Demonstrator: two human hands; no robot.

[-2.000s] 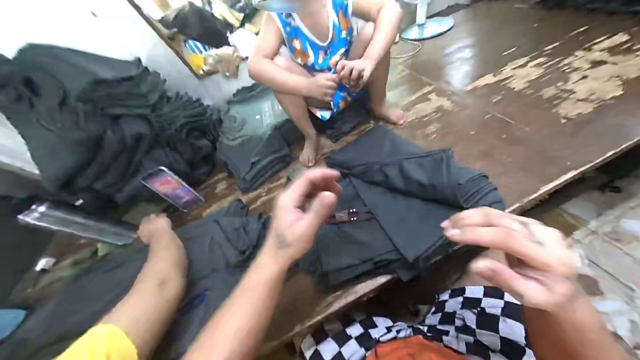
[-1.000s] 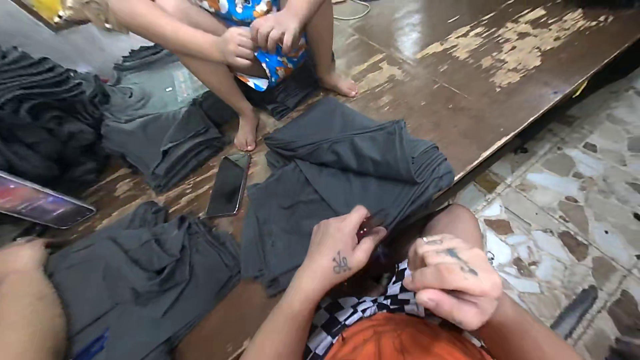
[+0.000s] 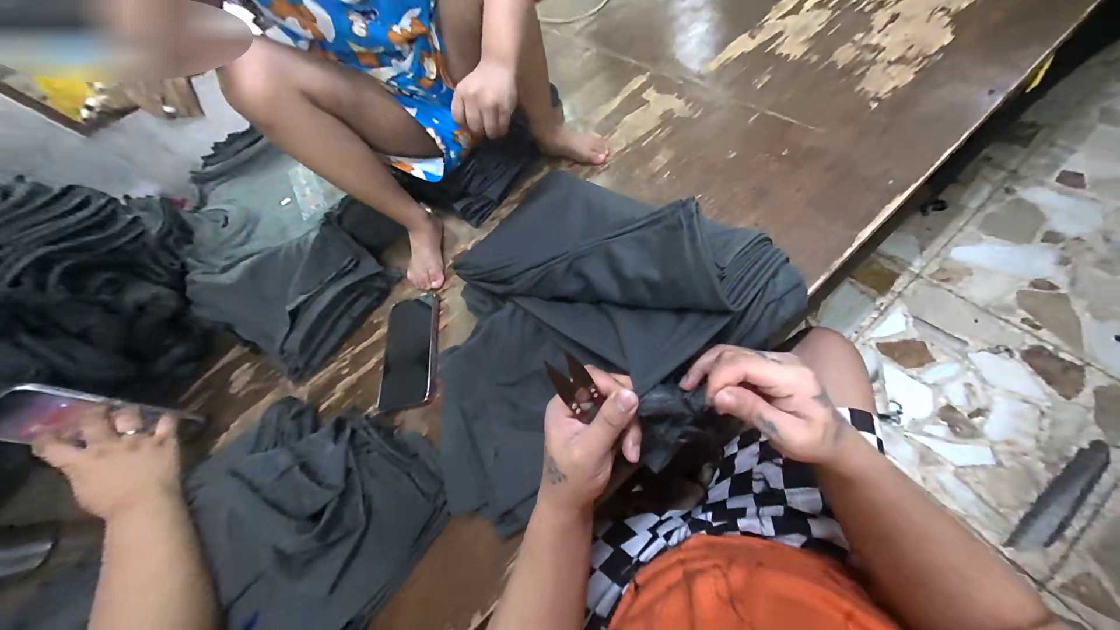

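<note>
In the head view my left hand is closed around a pair of thread snips, whose two dark pointed blades stand apart and point up and left. To its right, my right hand pinches an edge of dark grey cloth between thumb and fingers. That edge hangs over my lap and runs up to a folded pile of dark grey fabric on the worn brown wooden platform. Part of the snips' handle is hidden in my left palm.
A smartphone lies left of the pile. Further left are more dark cloth piles and a crumpled one. Another person's hand touches a second phone. A barefoot person squats behind the pile. The platform edge borders a stone-patterned floor.
My hands have come closer together at the cloth edge, and my right hand now pinches it. The snips show clearly in my left hand. The other person's hand has moved onto the second phone.
</note>
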